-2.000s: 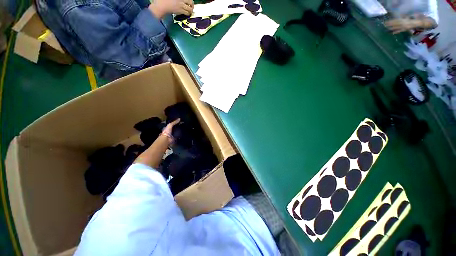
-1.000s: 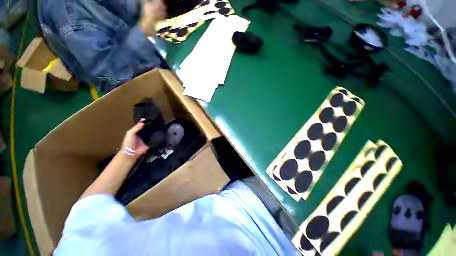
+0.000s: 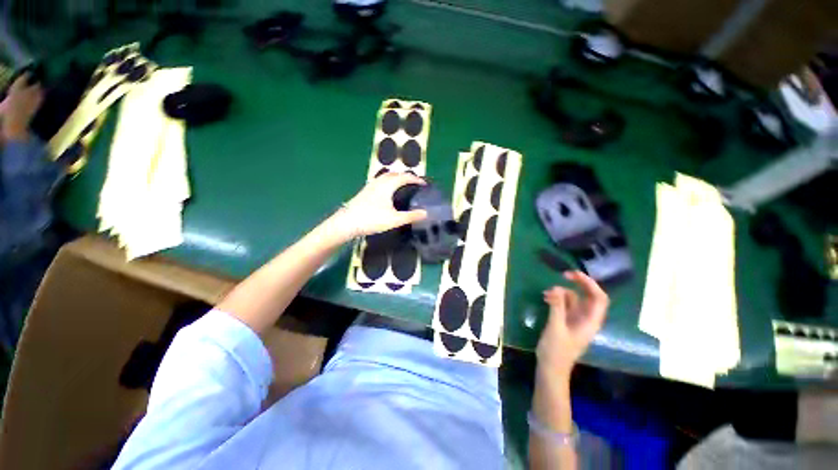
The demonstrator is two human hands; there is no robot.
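My left hand (image 3: 381,207) holds a dark grey plastic plate (image 3: 434,222) with slots, above the left pad sheet (image 3: 401,138). The right pad sheet (image 3: 484,239) has two columns of black pads, several of them half ovals, and its near end reaches past the table edge. My right hand (image 3: 574,317) is over the front edge of the table, fingers apart, with nothing seen in it. Grey plates (image 3: 567,213) lie in a loose cluster just beyond my right hand.
White backing strips lie in piles at left (image 3: 147,165) and right (image 3: 691,275). A black part (image 3: 198,103) touches the left pile. Strapped black assemblies (image 3: 340,50) line the far side. The cardboard carton (image 3: 69,321) is below at left. Another person's hand (image 3: 20,106) is at the far left.
My left hand has come out of the carton and over the table with a plate. The view has turned right, and my right hand has come into view.
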